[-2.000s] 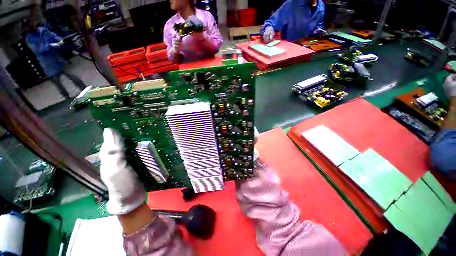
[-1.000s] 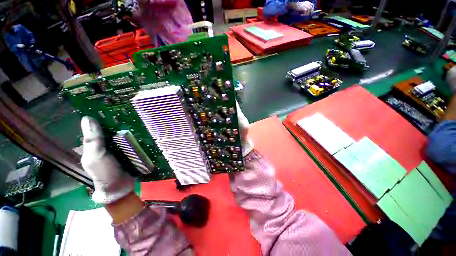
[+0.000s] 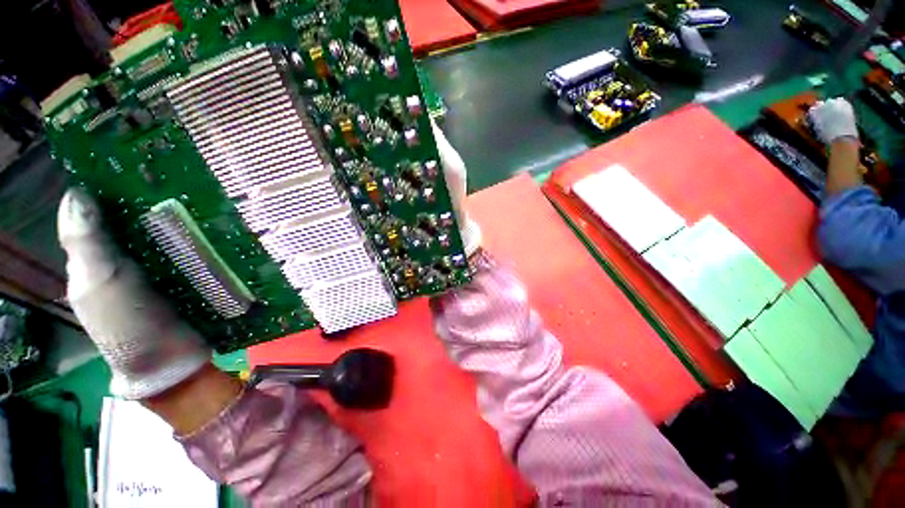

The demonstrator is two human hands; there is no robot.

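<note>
A large green circuit board [image 3: 109, 169] is held up in front of me, tilted, its part-crowded face towards me. A long silver-white finned heat sink [image 3: 288, 189] and a shorter one [image 3: 198, 260] stand on it. My left hand [image 3: 119, 298], in a white knit glove, grips the board's left edge. My right hand [image 3: 452, 189], also gloved, holds the right edge; its fingers are mostly hidden behind the board. A black round-headed tool [image 3: 359, 378] lies on the red mat [image 3: 437, 397] below the board.
Red stacked boards [image 3: 685, 149] with green and white cards [image 3: 710, 268] lie at right. Smaller boards with yellow parts [image 3: 607, 94] sit on the dark conveyor [image 3: 496, 109]. Another person's gloved hand [image 3: 834, 120] and blue sleeve are at far right. Handwritten paper [image 3: 159, 466] is at lower left.
The board has come closer and further left and up in view, still in both hands. My view has turned lower. A gloved hand of the person at right has come into view.
</note>
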